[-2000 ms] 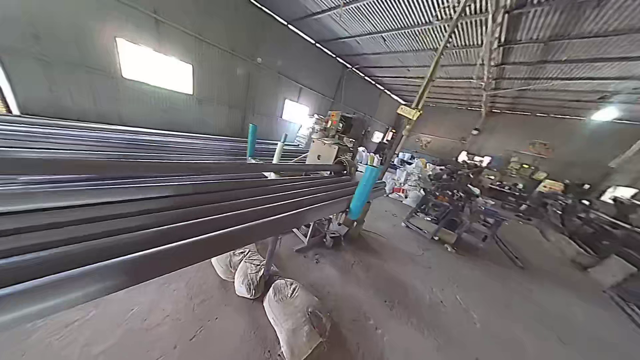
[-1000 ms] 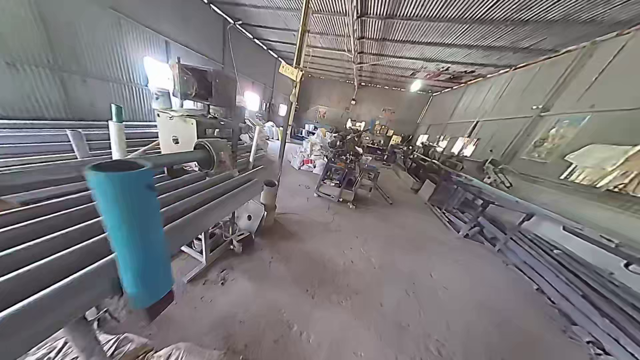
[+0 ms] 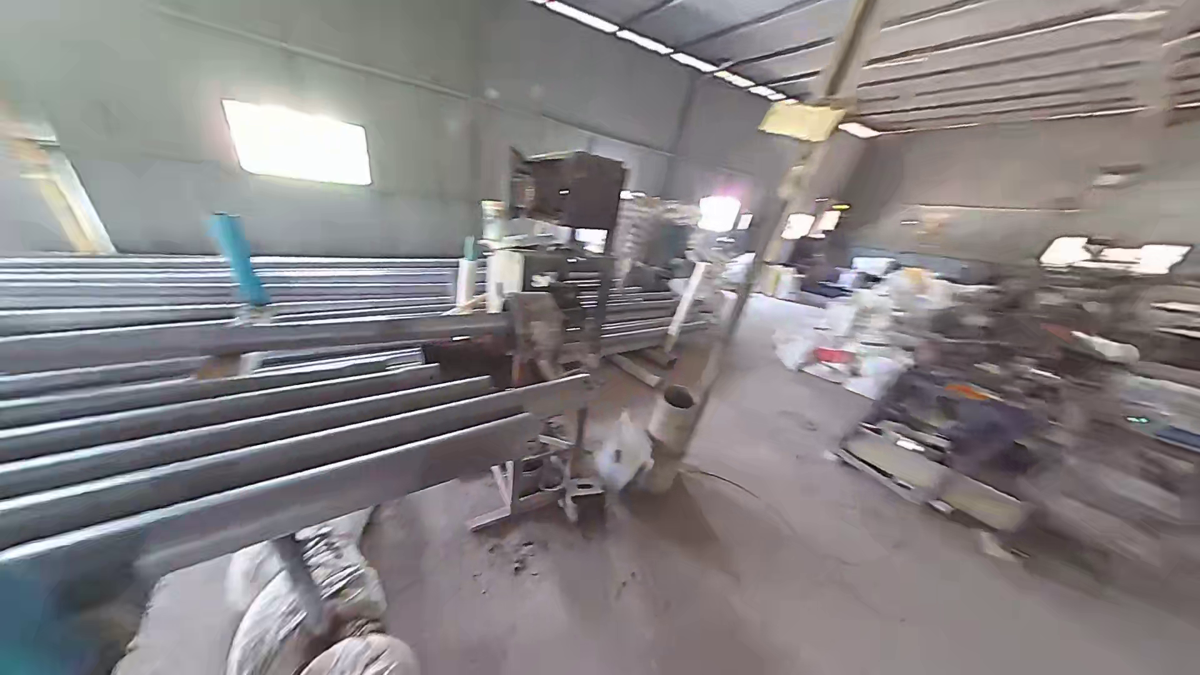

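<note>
Neither my left hand nor my right hand shows in the head view. Long grey pipes or channels (image 3: 309,469) lie side by side on the left and run toward a machine (image 3: 562,281) with a dark box on top. A blue tube (image 3: 238,258) stands tilted among them. At the bottom left corner is a blurred blue surface, too unclear to name. White sacks (image 3: 309,600) lie on the floor under the near ends of the pipes.
An open-topped cylinder (image 3: 673,417) stands beside a slanting post (image 3: 750,272), with a whitish plastic bag (image 3: 622,455) next to it. A cable (image 3: 722,478) lies on the floor. White bags (image 3: 872,328) and blurred machinery (image 3: 1012,412) are at the right.
The view has swung left and come nearer to the machine. The large blue tube upright in the near left a second ago no longer stands there in view.
</note>
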